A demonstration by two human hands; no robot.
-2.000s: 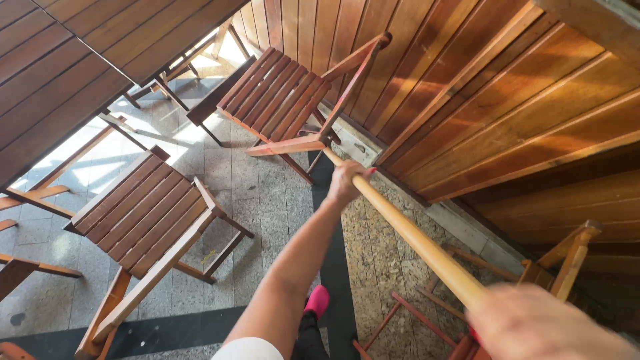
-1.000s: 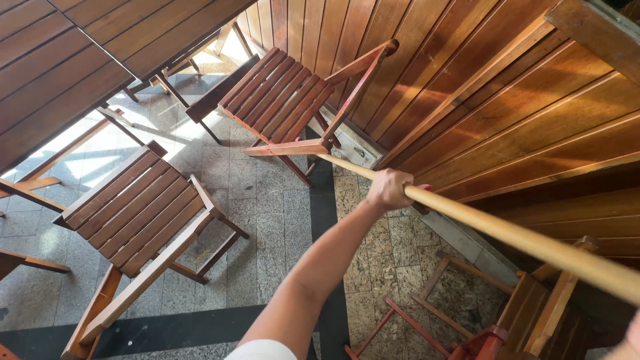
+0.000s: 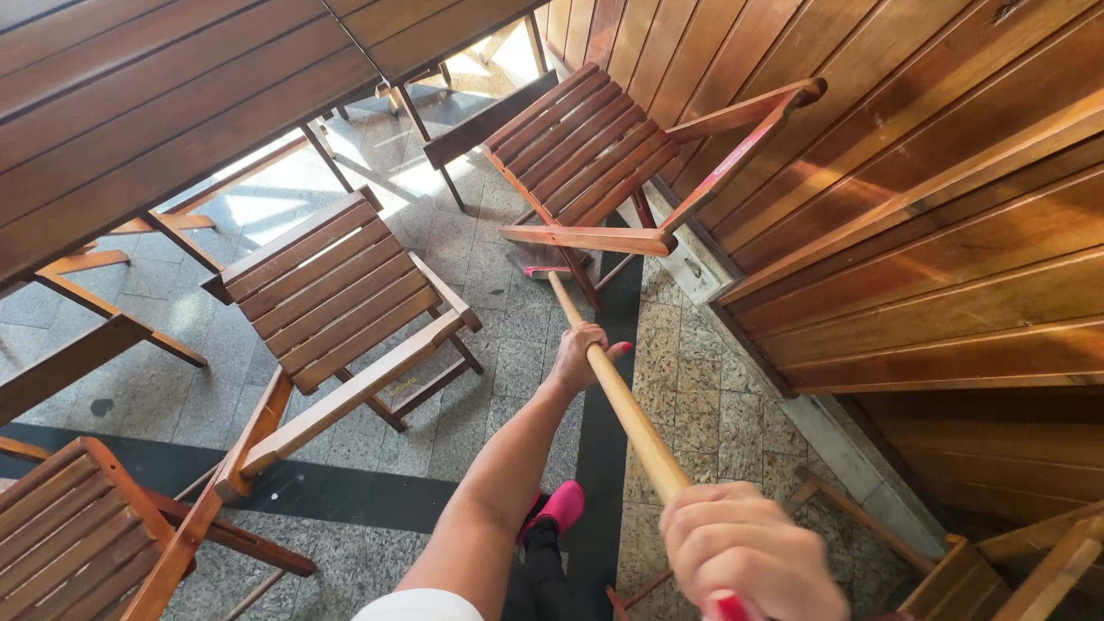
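Note:
A long wooden broom handle (image 3: pixel 634 405) runs from the lower right up to a broom head (image 3: pixel 548 271) with a pink part, low at the floor beside a folding chair's front legs. My left hand (image 3: pixel 580 355) is closed around the handle's lower part. Nearer the camera, my right hand (image 3: pixel 749 552) grips its upper end; that hand is slightly blurred. The bristles are partly hidden by the wooden folding chair (image 3: pixel 586 147) with a slatted seat above them.
Another slatted folding chair (image 3: pixel 336 293) stands to the left, and one more (image 3: pixel 78 526) at the lower left. A slatted wooden table (image 3: pixel 172 95) fills the upper left. Wooden panelling (image 3: pixel 897 172) lines the right side. A further chair (image 3: pixel 957 578) shows at the lower right.
The broom head, not visible one second ago, now shows left of the chair's front leg. My left hand and the handle have swung left, and my right hand is back in view.

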